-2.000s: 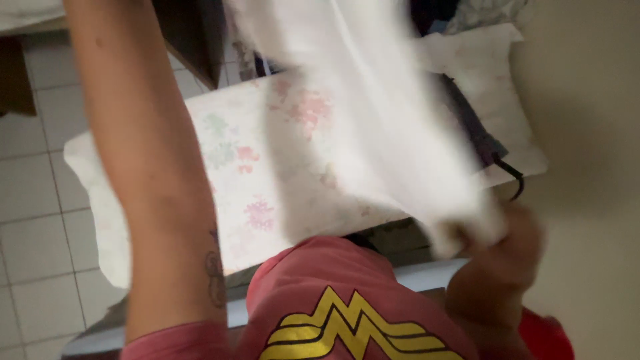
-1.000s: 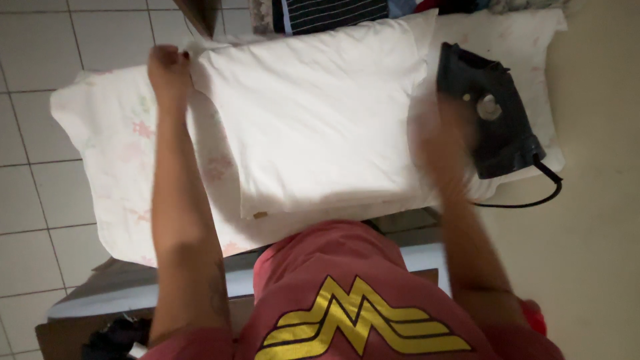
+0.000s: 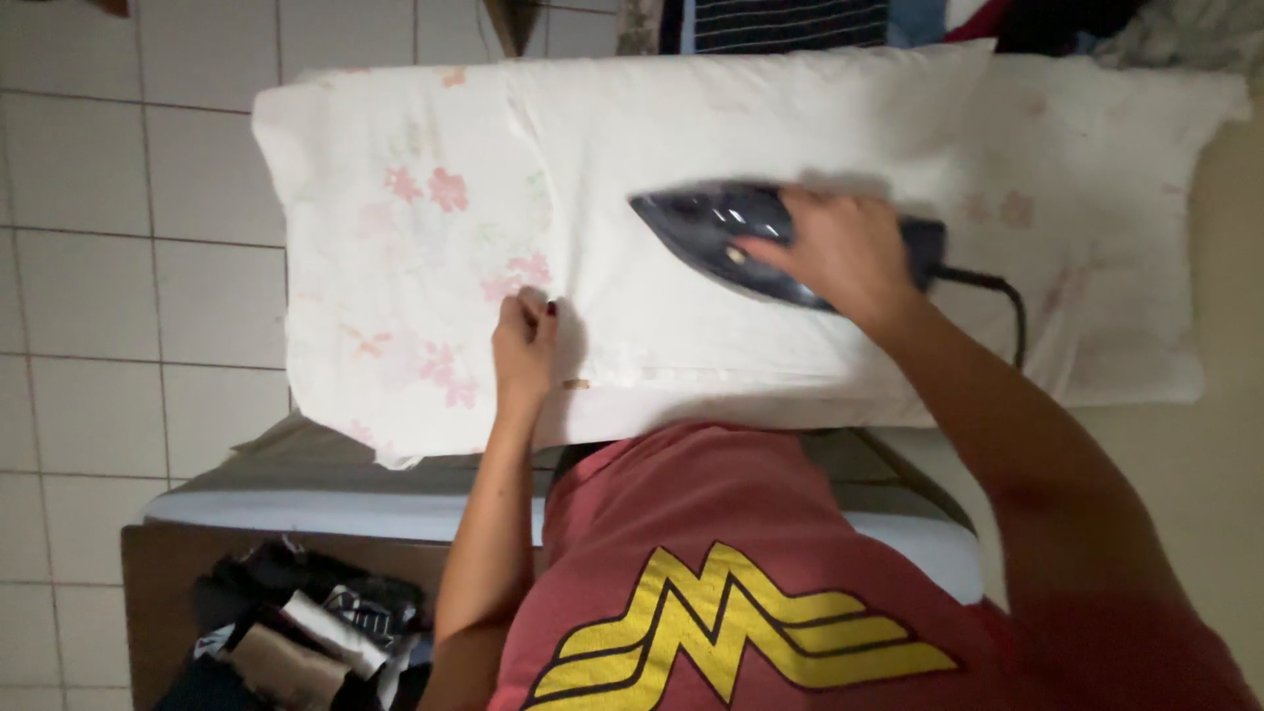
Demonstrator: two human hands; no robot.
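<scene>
My right hand (image 3: 849, 252) is closed around the handle of a dark electric iron (image 3: 701, 222), whose tip points left. The iron lies over a white cloth (image 3: 652, 336) spread on an ironing board with a flowered cover (image 3: 385, 267). At the cloth's left edge is my left hand (image 3: 526, 341), fingers bent and thumb near the fingertips; whether it pinches the fabric cannot be told. A small tan tag (image 3: 576, 384) shows at the cloth's lower left corner. The iron's black cord (image 3: 1017, 306) curves down behind my right forearm.
Folded clothes (image 3: 790, 25) lie beyond the board's far edge. At the lower left, a brown box or drawer (image 3: 158, 592) holds dark and light clothing (image 3: 306, 632). A light blue padded edge (image 3: 326, 509) runs beneath the board's near side. Tiled floor (image 3: 74, 296) shows at left.
The right hand, near the standing iron one second ago, now grips it over the cloth, farther left. My left hand has moved from the board's far edge toward me. The cloth now lies flatter and wider.
</scene>
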